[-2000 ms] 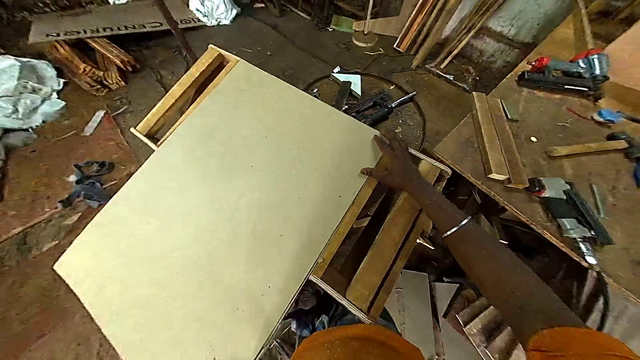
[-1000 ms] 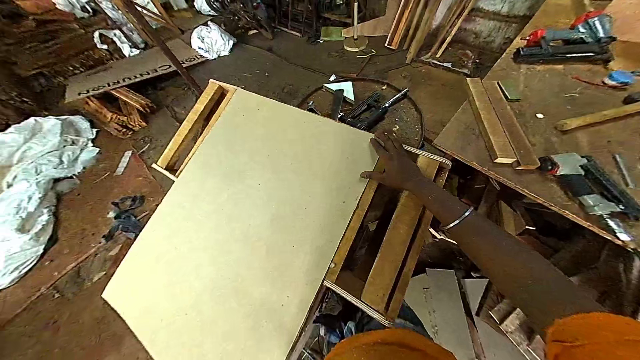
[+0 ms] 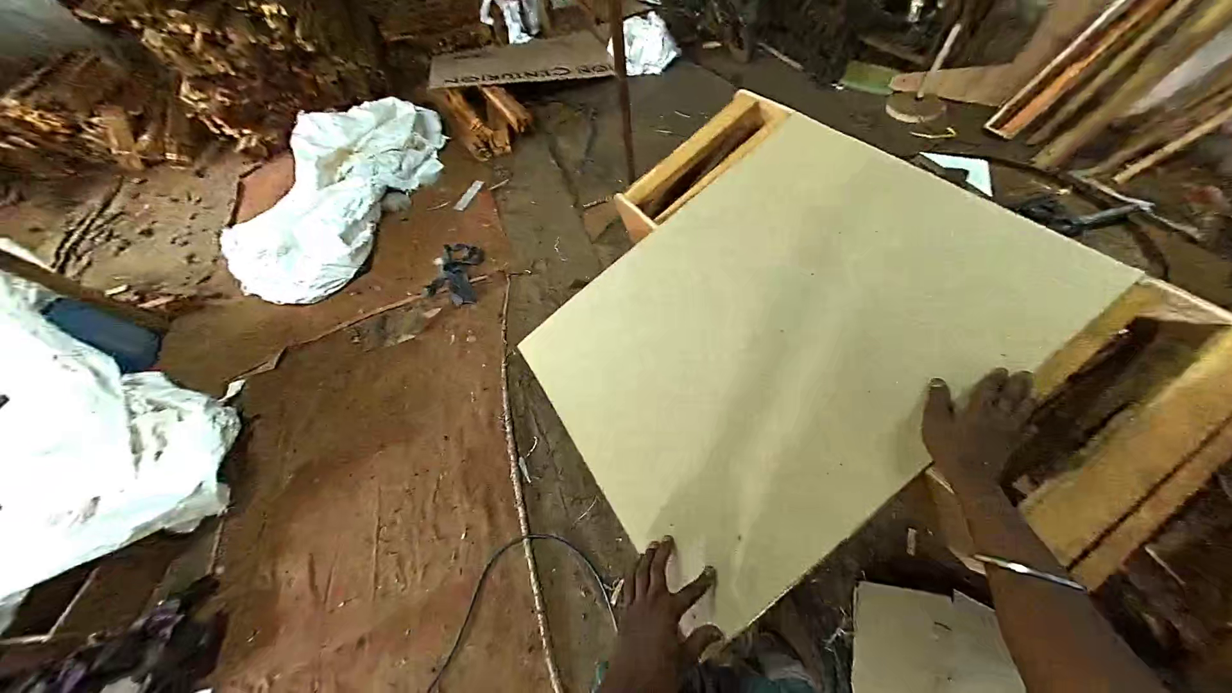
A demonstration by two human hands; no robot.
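A pale flat board (image 3: 828,308) lies tilted in view across a wooden frame (image 3: 1145,443), whose slatted ends stick out at the upper left and at the right. My right hand (image 3: 977,433), with a thin metal bangle at the wrist, rests on the board's lower right edge, thumb and fingers spread. My left hand (image 3: 659,611) touches the board's near corner at the bottom, its fingers apart on the surface. Neither hand closes around anything that I can see.
White sacks (image 3: 337,202) lie on the dirt floor at the left. A dark cable (image 3: 491,568) and a thin stick (image 3: 520,481) run near the board's left side. Timber strips (image 3: 1107,77) lean at the upper right. A cut panel piece (image 3: 924,635) lies below the frame.
My left hand has come into view at the board's near corner. My right hand has moved from the frame's side along the board's edge towards me. The view has swung left.
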